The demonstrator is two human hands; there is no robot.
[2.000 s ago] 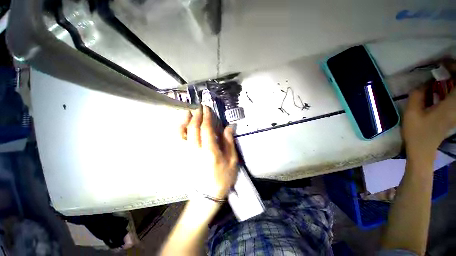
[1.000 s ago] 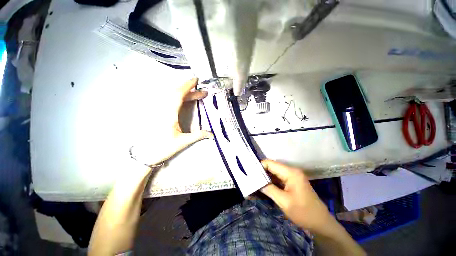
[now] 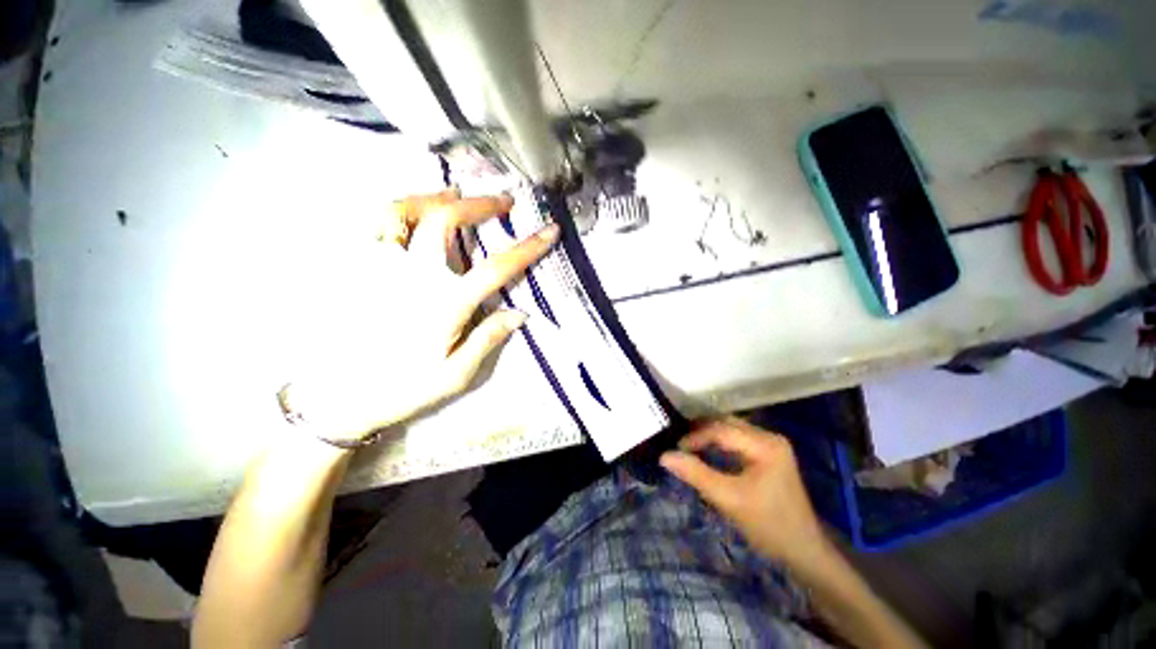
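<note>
A white slotted strip (image 3: pixel 577 345) lies on a black fabric piece (image 3: pixel 606 308), running from the presser foot area down past the table's front edge. My left hand (image 3: pixel 444 292) lies on the strip's upper part with its fingers spread, pressing it near the foot. My right hand (image 3: pixel 742 475) is at the lower end, thumb and finger at the black fabric's corner. The ridged metal part (image 3: pixel 621 211) is right of the foot. The machine head hides the needle.
A phone in a teal case (image 3: pixel 881 209) and red-handled scissors (image 3: pixel 1065 231) lie at right. Thread ends (image 3: pixel 729 226) lie right of the foot. Striped strips (image 3: pixel 260 74) are at upper left. White paper (image 3: pixel 963 406) and a blue crate (image 3: pixel 957 501) are below the table.
My left fingers have moved onto the strip, beside the foot. My right hand has shifted from the strip's edge to the lower corner of the black fabric. The camera view has shifted.
</note>
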